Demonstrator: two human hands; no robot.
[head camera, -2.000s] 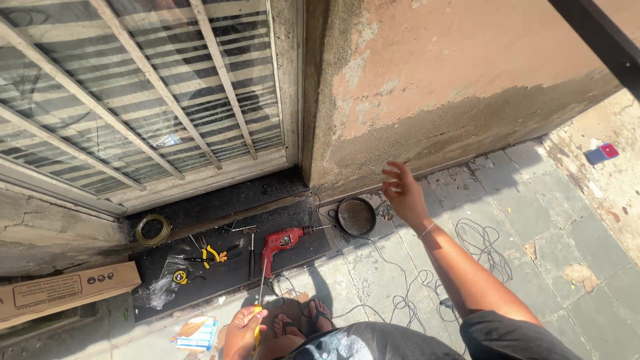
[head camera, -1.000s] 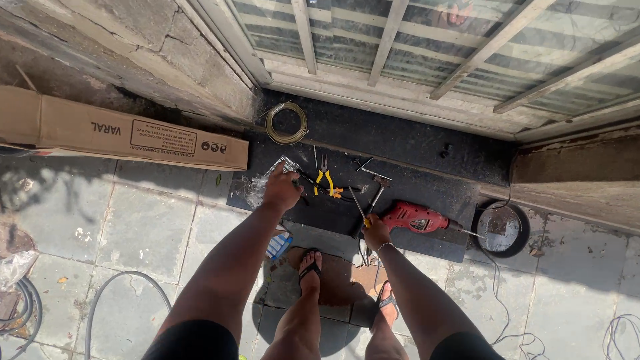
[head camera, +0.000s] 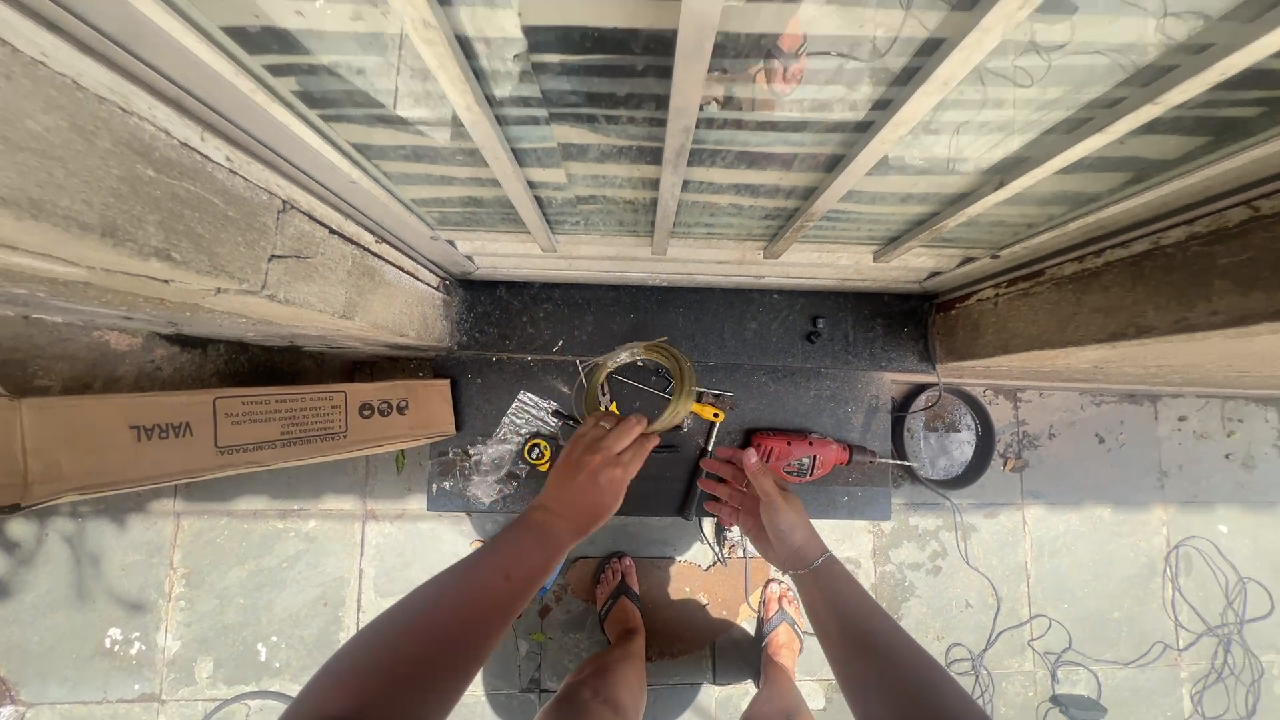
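A coil of yellowish coated cable (head camera: 686, 385) hangs from the fingers of my left hand (head camera: 598, 462), above the dark stone step. My right hand (head camera: 745, 492) is spread with its palm turned up, beside the red power drill (head camera: 800, 456), and seems to hold nothing. Just left of that hand lies a hammer with a black grip (head camera: 693, 492). A yellow screwdriver handle (head camera: 708, 412) shows right of the coil. Yellow-handled pliers (head camera: 606, 400) are partly hidden behind the coil and my left hand. A yellow and black tape measure (head camera: 537, 453) lies by crumpled clear plastic (head camera: 490, 462).
A long cardboard box (head camera: 230, 435) lies at the left, near the wall. A round black pan (head camera: 943, 437) stands by the drill bit. Thin cable (head camera: 1215, 600) is tangled over the floor tiles at the right. A barred glass door (head camera: 685, 130) rises behind the step (head camera: 700, 310).
My left hand has gone from the clear plastic to the cable coil, which lay on the step, and lifted it. My right hand has let go of the screwdriver.
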